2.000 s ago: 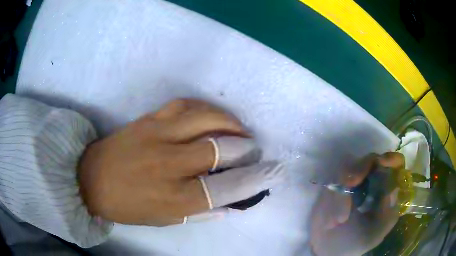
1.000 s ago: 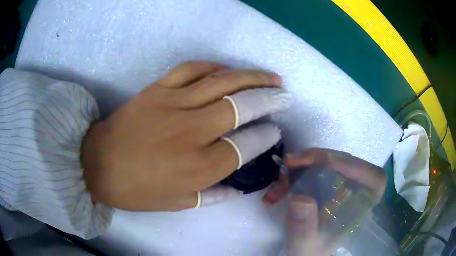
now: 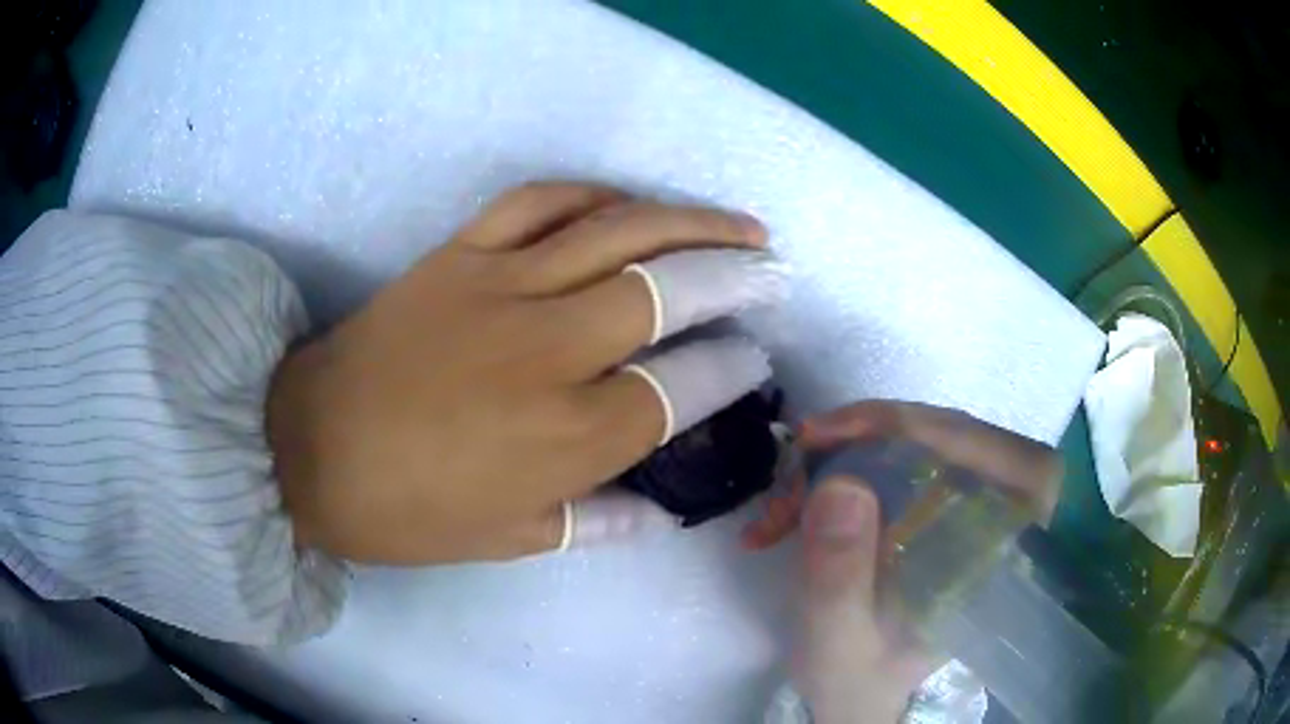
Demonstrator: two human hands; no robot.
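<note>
My left hand (image 3: 467,382), with white finger cots on several fingers, lies palm down over a round black part (image 3: 715,460) and holds it on the white foam pad (image 3: 566,644). Its fingers hide part of the rim. My right hand (image 3: 849,566), somewhat blurred, grips a clear dispensing syringe (image 3: 976,566) with yellowish contents. The syringe points left at the right edge of the black part. Its tip is close to the part; I cannot tell if it touches.
A crumpled white cloth (image 3: 1146,431) lies at the right beside a dark box with a red light (image 3: 1214,446). A thin tube loops near the cloth. A yellow stripe (image 3: 1047,99) crosses the green surface (image 3: 792,92) at the upper right.
Two seconds ago the syringe was off to the right; it has since come left to the black part, which is now more exposed. Over the last second the hands have barely moved relative to the part.
</note>
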